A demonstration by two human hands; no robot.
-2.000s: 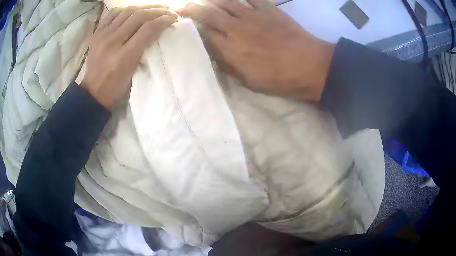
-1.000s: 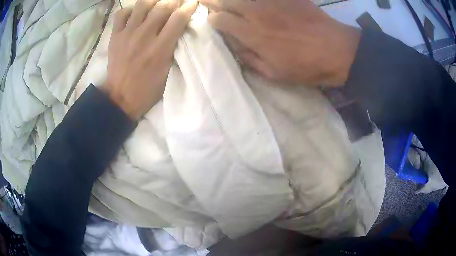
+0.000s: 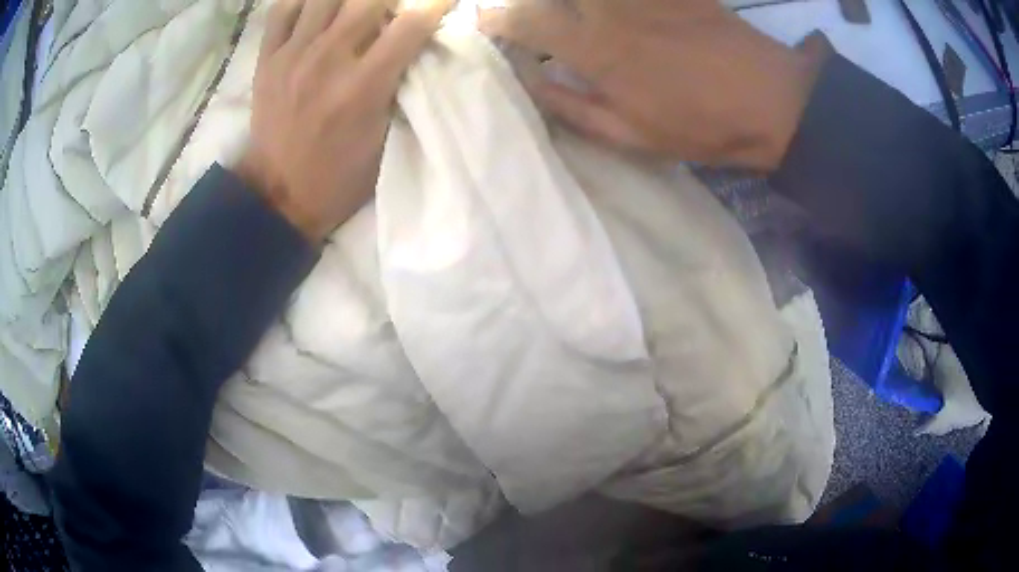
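Observation:
The quilted cream to pale green jacket body (image 3: 67,168) fills the left side, with a long thin dark zipper line (image 3: 199,112) on it. A smooth cream facing panel (image 3: 503,302) runs down from the bright spot at the top centre over the puffy cloth. My left hand (image 3: 335,112) lies on the cloth left of the panel, fingertips at the top edge. My right hand (image 3: 659,78) presses the cloth right of the panel, thumb and fingers by the bright spot. Both hands pinch the panel's narrow top end. The needle area is hidden by glare and hands.
The white table top (image 3: 782,17) with small grey-brown patches (image 3: 953,69) is at the upper right, with thin dark cords (image 3: 930,56). A blue frame (image 3: 894,358), loose cloth (image 3: 955,385) and speckled floor (image 3: 866,436) show at the lower right. White cloth (image 3: 251,531) hangs at the bottom left.
Both hands and the panel have moved to the right and slightly up with the cloth. The zipper line has come into view on the left. The panel is more bunched near the top.

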